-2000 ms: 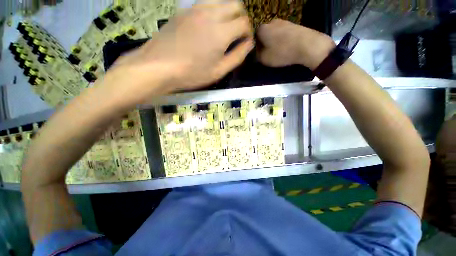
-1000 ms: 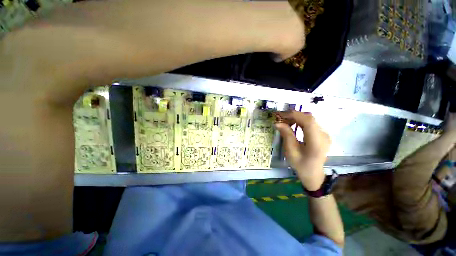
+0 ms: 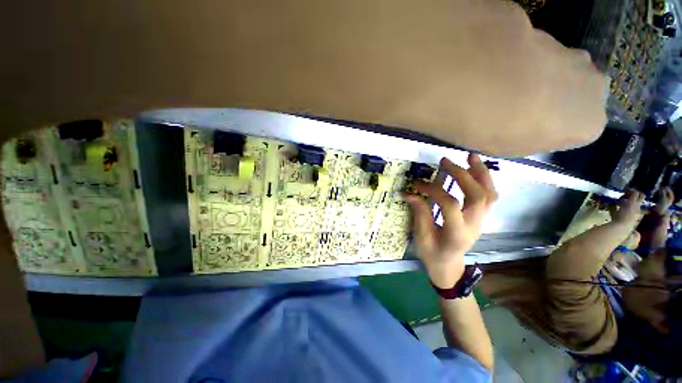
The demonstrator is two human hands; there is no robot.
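The cream circuit board panel (image 3: 299, 217) lies between the metal rails, with black block parts (image 3: 310, 155) and yellow block parts (image 3: 246, 167) along its far edge. My right hand (image 3: 456, 213), with a dark red wrist strap, is over the panel's right end. Its thumb and a fingertip are close together near the last black block; other fingers are spread. Whether it pinches a small part cannot be seen. My left forearm crosses the top of the view. My left hand (image 3: 553, 105) is large and blurred beyond the far rail, its fingers not distinguishable.
Another board panel (image 3: 105, 217) lies at the left, past a grey gap. A dense stack of boards (image 3: 636, 63) stands at the upper right, beside a partly hidden dark bin. Another person's arm (image 3: 587, 262) reaches to a board (image 3: 587, 217) at the right. The near rail (image 3: 224, 280) runs before me.
My left hand has moved right from the bin of orange rings, covering most of it. My right hand came from the bins to the panel's right end and has since stayed there, its fingers spreading.
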